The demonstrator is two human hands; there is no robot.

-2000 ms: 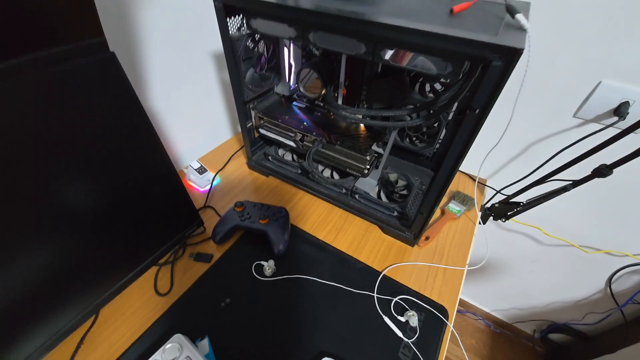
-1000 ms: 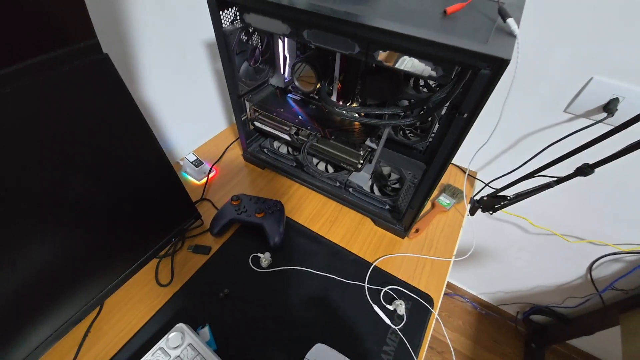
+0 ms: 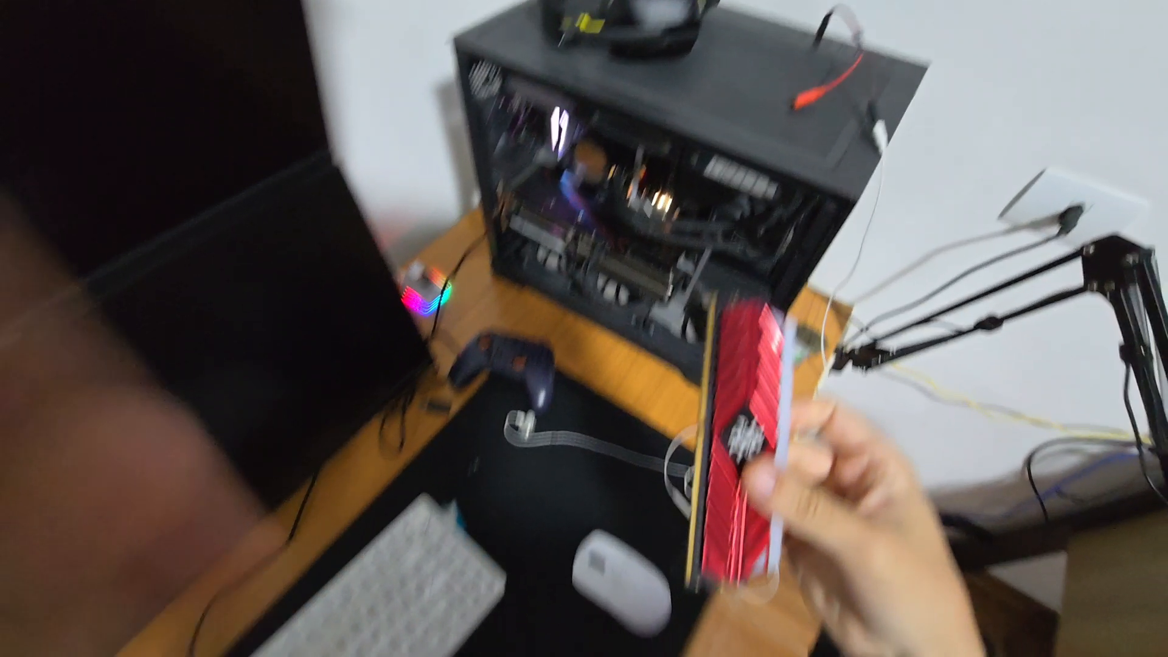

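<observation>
Between thumb and fingers, my right hand (image 3: 849, 502) holds a red RAM module (image 3: 744, 438) upright, its gold contact edge to the left and a pale strip along its right edge. The module is in front of the desk mat and the lower right corner of a black PC case (image 3: 721, 100) with its side open to view. My left hand (image 3: 119, 474) is a large blur at the left, close to the camera in front of the monitor; its fingers cannot be made out.
On the desk are a dark game controller (image 3: 506, 360), a white keyboard (image 3: 392, 593), a white mouse (image 3: 622, 582) and wired earphones (image 3: 522, 425). A monitor (image 3: 255, 301) stands left. A black jointed arm (image 3: 985, 324) reaches in from the right, below a wall socket (image 3: 1040, 205).
Both hands have come into view, the right one with the red RAM module in it. The view has shifted, showing more of the case top and the desk's near part.
</observation>
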